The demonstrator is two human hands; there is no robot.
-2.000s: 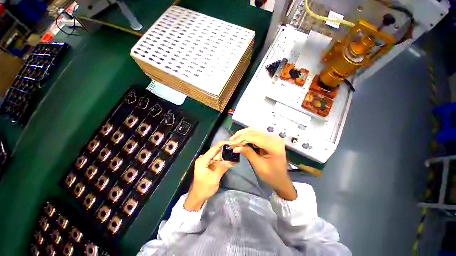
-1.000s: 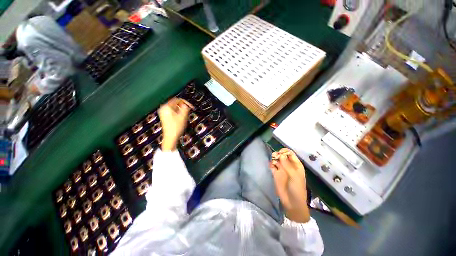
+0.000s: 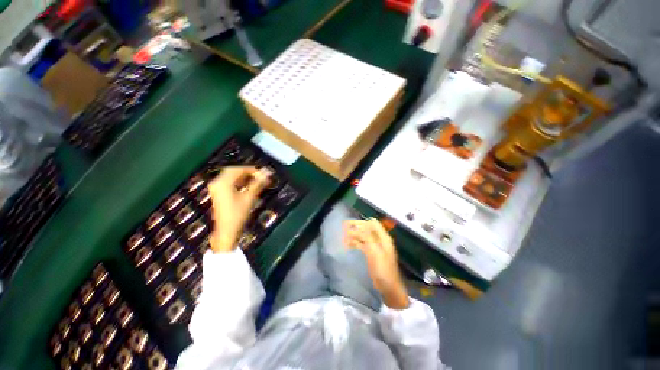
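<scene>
My left hand (image 3: 233,199) is over the upper part of the near black blister tray (image 3: 155,209), thumb and fingers bent together. A small pale spot shows at its fingertips, too blurred to tell if it is a housing. Coppery square housings with dark centres (image 3: 173,251) sit in the tray's rows; a pocket near its right corner looks black and empty. My right hand (image 3: 375,249) is above my lap, left of the white press base, fingers curled in. It is blurred, and what it holds cannot be made out.
The white press base (image 3: 391,173) with orange-brown fixtures (image 3: 493,184) and gold-coloured press head (image 3: 539,130) is at right. A stack of part sheets (image 3: 326,97) stands behind the tray. Another filled tray (image 3: 101,325) is at lower left. A person's pale sleeve (image 3: 29,123) is at far left.
My hands came apart from around the dark piece; my left hand went to the tray, then shifted slightly right over it. My right hand stayed above my lap. The camera view also shifted.
</scene>
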